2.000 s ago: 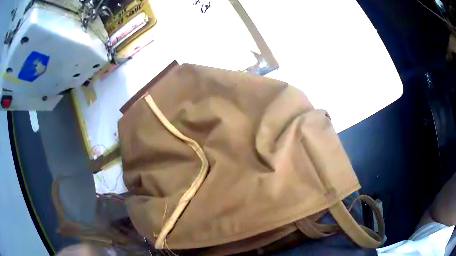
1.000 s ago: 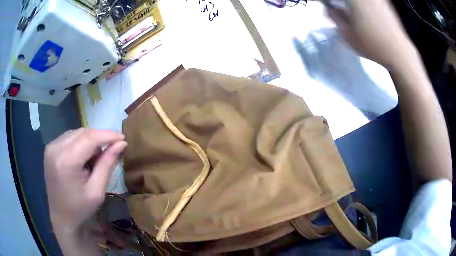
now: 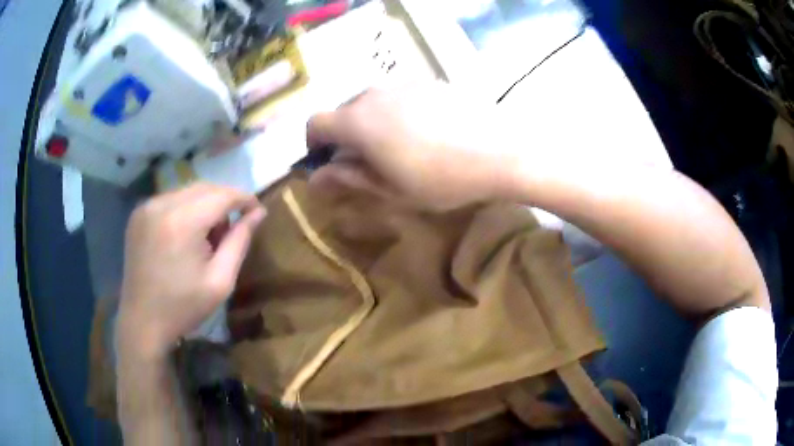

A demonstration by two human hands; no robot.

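The tan-brown bag panel (image 3: 435,305) lies across the lower middle, with pale tan piping (image 3: 367,300) bending down it. My right hand (image 3: 387,144) is closed on small dark thread snips (image 3: 315,158) at the panel's top left corner; the hand partly covers the dark trim strip there. My left hand (image 3: 187,253) is beside the panel's upper left edge, thumb and finger pinched together. Blur hides whether a thread or the edge is between them.
The white sewing machine head (image 3: 131,96) is at upper left, with a yellow-brown frame (image 3: 300,65) beside it. A white work board (image 3: 601,122) lies behind the bag. A bright pink stick (image 3: 318,14) is at the top. Tan straps (image 3: 592,401) hang at lower right.
My right hand has come from the upper right of the board to the bag's top left corner. My left hand came into view, then moved up and right along the bag's edge.
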